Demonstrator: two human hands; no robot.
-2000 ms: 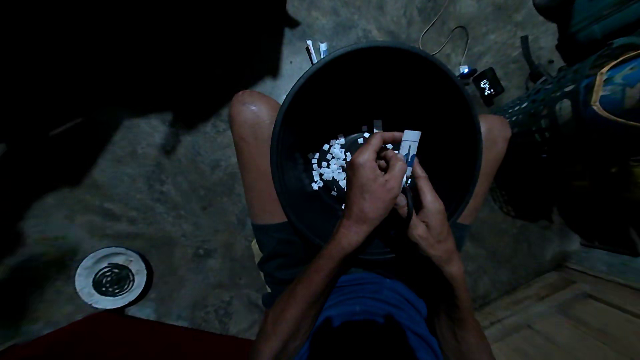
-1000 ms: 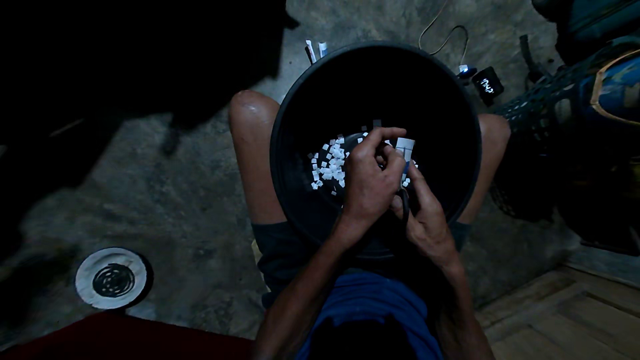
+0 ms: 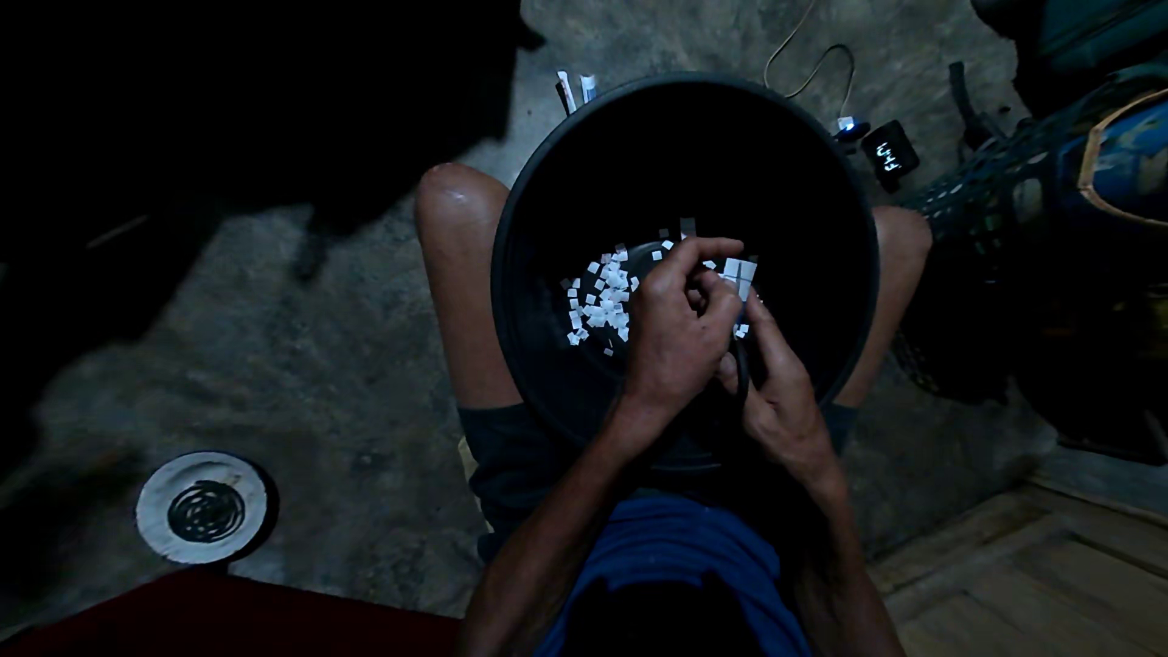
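A large dark round tub (image 3: 522, 365) stands between my knees, with many small white square pieces (image 3: 607, 297) lying at its bottom left. Above it, my left hand (image 3: 680, 319) pinches a white strip (image 3: 740, 274) that looks like paper, marked with dark crossing lines. My right hand (image 3: 780, 383) grips a dark-handled tool (image 3: 742, 365), probably scissors, whose blades are mostly hidden by the fingers and the strip. Both hands are close together. A few white bits show just below the strip, near the right fingertips.
On the concrete floor, a white plate-like disc with a dark coil (image 3: 203, 507) lies at lower left. Beyond the tub are white strips (image 3: 589, 88), a cable (image 3: 853, 78) and a small lit digital display (image 3: 890, 151). A dark mesh basket (image 3: 985, 182) stands at right.
The white strip between my hands shows much shorter than two seconds ago. Both hands have stayed in nearly the same place over the tub.
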